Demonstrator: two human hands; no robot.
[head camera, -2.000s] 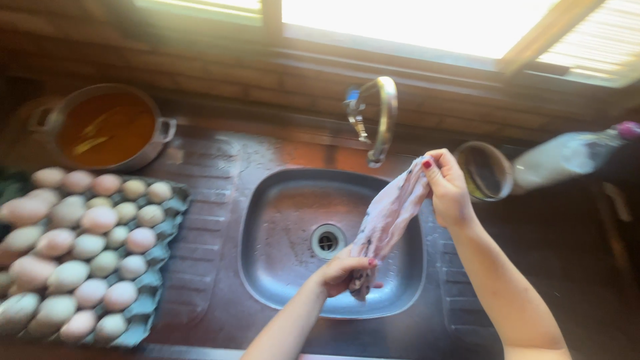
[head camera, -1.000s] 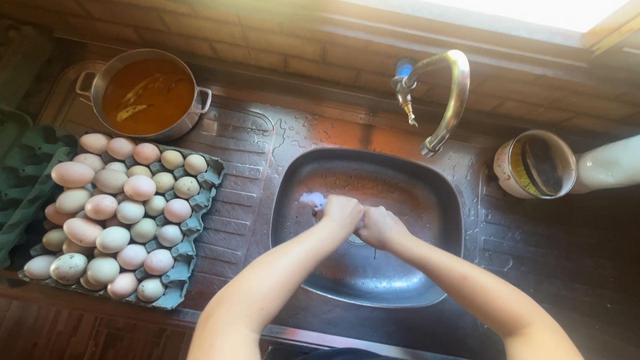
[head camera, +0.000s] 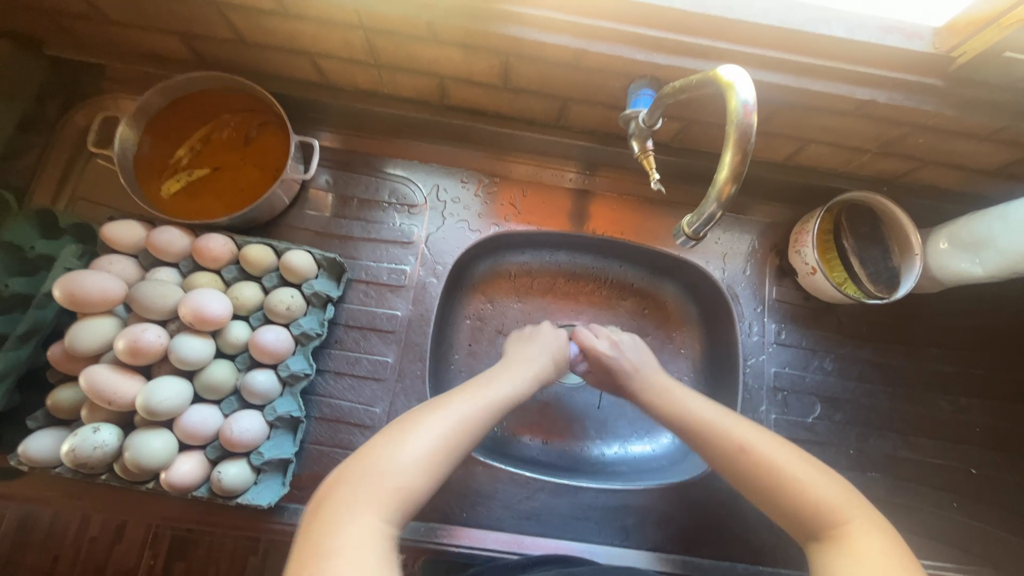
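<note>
Over the metal sink basin (head camera: 512, 432), my left hand (head camera: 538, 352) and my right hand (head camera: 614, 358) are closed side by side around a bunched wet cloth (head camera: 576, 357). Only a small pale bit of the cloth shows between the fists; the rest is hidden inside them. A thin dark strand hangs below my right hand, either a trickle of water or a thread; I cannot tell which. Part of the drain (head camera: 570, 379) is visible beneath the hands. Behind them, the curved faucet (head camera: 740, 136) stands at the back edge of the sink.
A cardboard egg tray (head camera: 280, 448) piled with eggs (head camera: 206, 310) sits on the left drainboard (head camera: 360, 320). Behind it is a two-handled metal pot (head camera: 276, 196) of orange-brown liquid. To the right stand an enamel mug (head camera: 804, 252) and a whitish bottle (head camera: 976, 244) lying beside it.
The cloth was stretched out between my hands two seconds ago; now it is bunched inside both fists. Since one second ago, its pale end at the left has gone from sight. The view has shifted.
</note>
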